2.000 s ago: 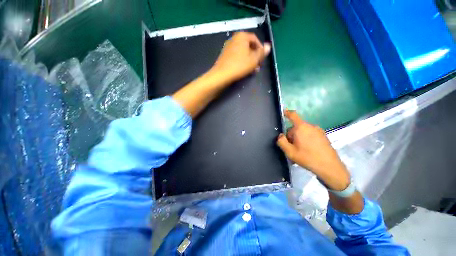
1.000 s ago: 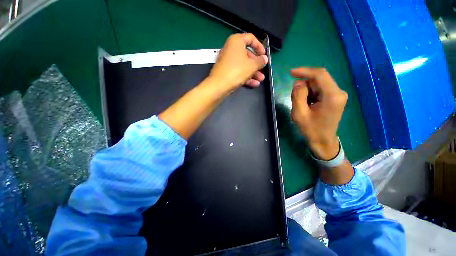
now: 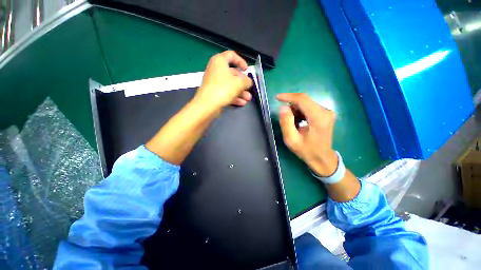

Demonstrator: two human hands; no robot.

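Observation:
A metal cover (image 3: 96,124) with shallow folded edges lies in front of me, lined inside with a black insulation sheet (image 3: 211,174). A pale strip of bare metal shows along its far edge. My left hand (image 3: 225,82) is at the far right inner corner, fingers bent; its fingertips touch or nearly touch the sheet's edge, and whether they pinch it is hidden. My right hand (image 3: 308,124) is just outside the cover's right side, thumb and forefinger apart, holding nothing visible. A wrist strap is on my right wrist.
Blue-filmed panels (image 3: 411,68) lie at the far right on the green bench (image 3: 311,52). A dark folded-edge tray (image 3: 227,21) lies beyond the cover. Clear bubble bags (image 3: 58,142) are at the left. Clear plastic (image 3: 395,179) hangs at the metal rail on the right. A brown box (image 3: 471,174) stands far right.
My right hand has left the cover's right side and moved forward, off its edge. My left hand stays at the far right corner. The view has shifted, showing more of the dark tray beyond.

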